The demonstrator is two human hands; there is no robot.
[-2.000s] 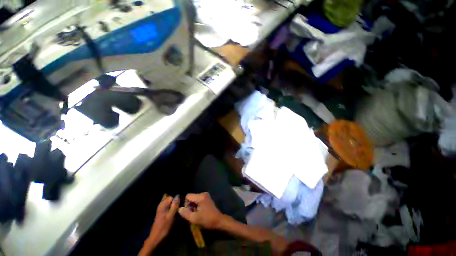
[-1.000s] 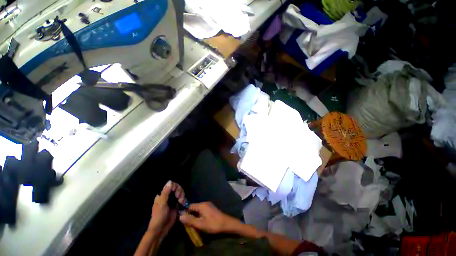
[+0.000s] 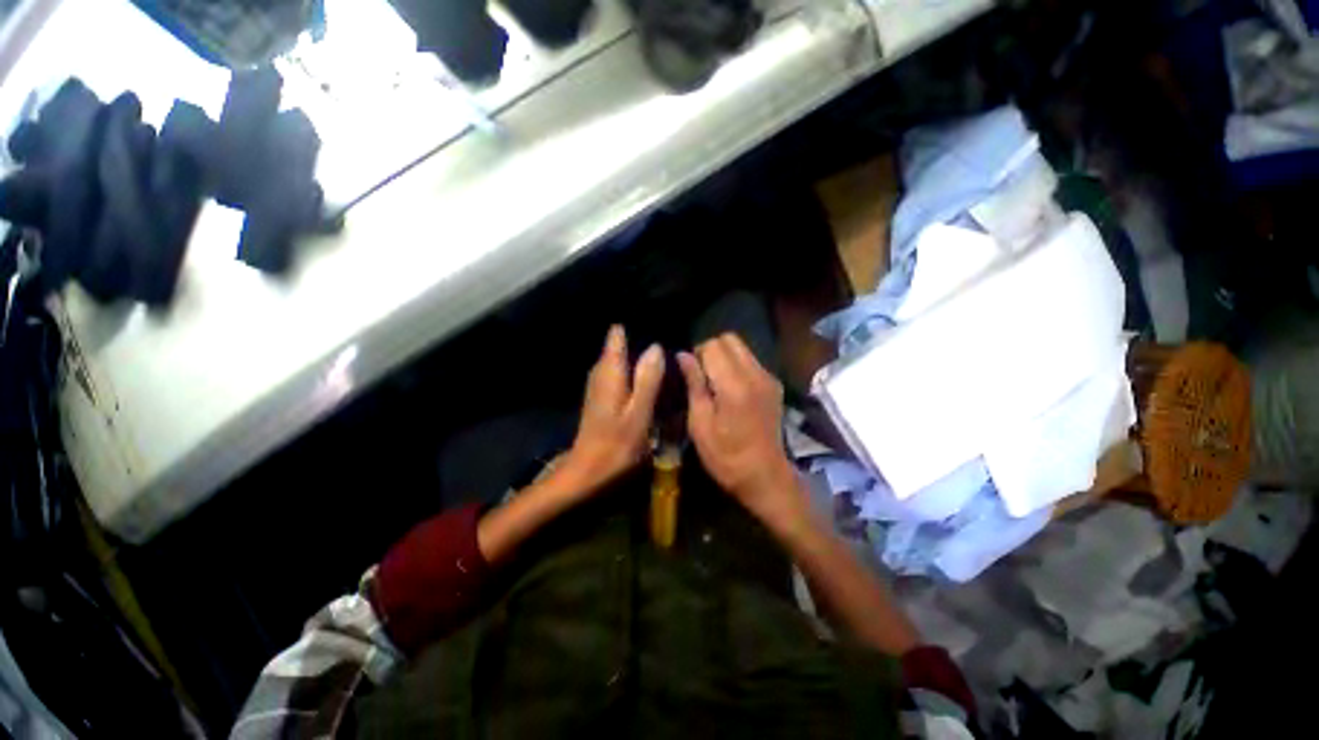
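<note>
My left hand (image 3: pixel 619 412) and my right hand (image 3: pixel 735 412) are close together over the lap, fingers curled and thumbs facing each other. A small dark fabric piece (image 3: pixel 670 401) is pinched between them; it barely shows against the dark background, and its shape is mostly hidden. A tool with an amber-yellow handle (image 3: pixel 664 503) points down just below and between the hands; its upper end is hidden, and which hand bears it cannot be told.
The white machine table (image 3: pixel 420 297) crosses the upper left, with a pile of dark pieces (image 3: pixel 109 188) on it. White and light-blue cut fabric (image 3: pixel 969 376) is stacked at the right, beside an orange-brown woven round top (image 3: pixel 1198 431). Scraps (image 3: pixel 1042 614) cover the floor at lower right.
The view has swung left and down, so the table has risen in the picture and more of the green garment shows. The hands now face each other, with the yellow handle upright between them.
</note>
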